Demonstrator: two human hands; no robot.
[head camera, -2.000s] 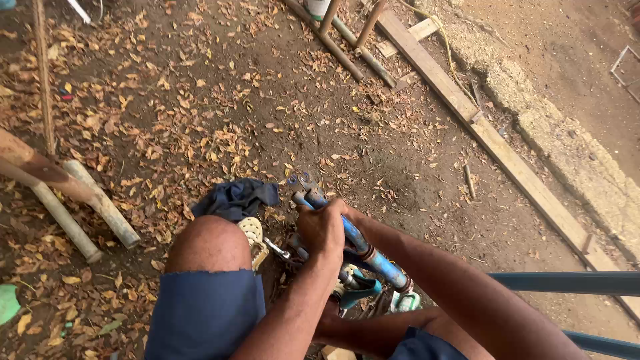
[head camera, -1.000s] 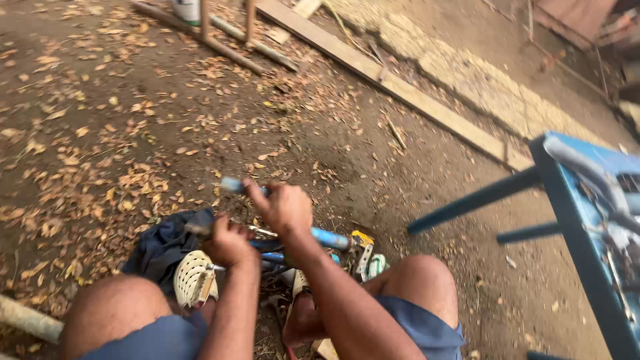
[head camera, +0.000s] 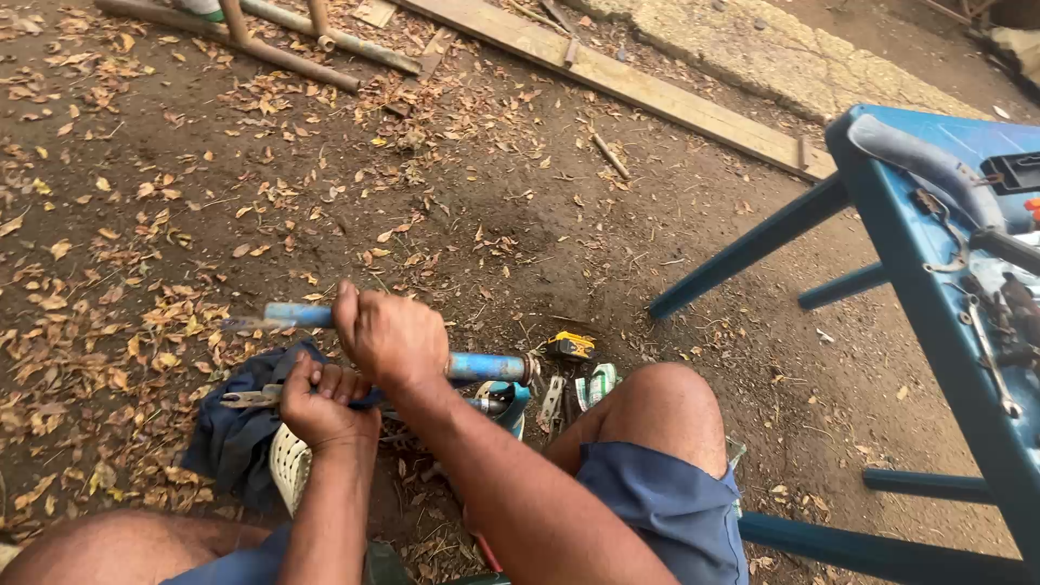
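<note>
A blue bicycle fork (head camera: 487, 367) with worn paint lies across between my knees, its flat dropout ends pointing left and its steerer end, with a rusty ring, to the right. My right hand (head camera: 394, 337) is wrapped round the farther blade. Lower and to the left, my left hand (head camera: 329, 398) grips the nearer blade, close to its slotted metal tip (head camera: 250, 399). Below the fork, other parts on the ground are partly hidden by my forearms. A dark blue cloth (head camera: 236, 439) lies beside a cream perforated clog (head camera: 288, 465).
A blue plastic table (head camera: 902, 284) at the right holds a wrench (head camera: 989, 357), a curved grey part (head camera: 926, 166) and other tools. Near my right knee lies a yellow and black battery pack (head camera: 571, 346). A long wooden plank (head camera: 650, 101) and metal pipes (head camera: 301, 65) lie on the leaf-strewn ground ahead.
The fork has turned from slanting to nearly level, and my hands are now apart, one on each blade. The view has shifted right, bringing the tabletop into sight.
</note>
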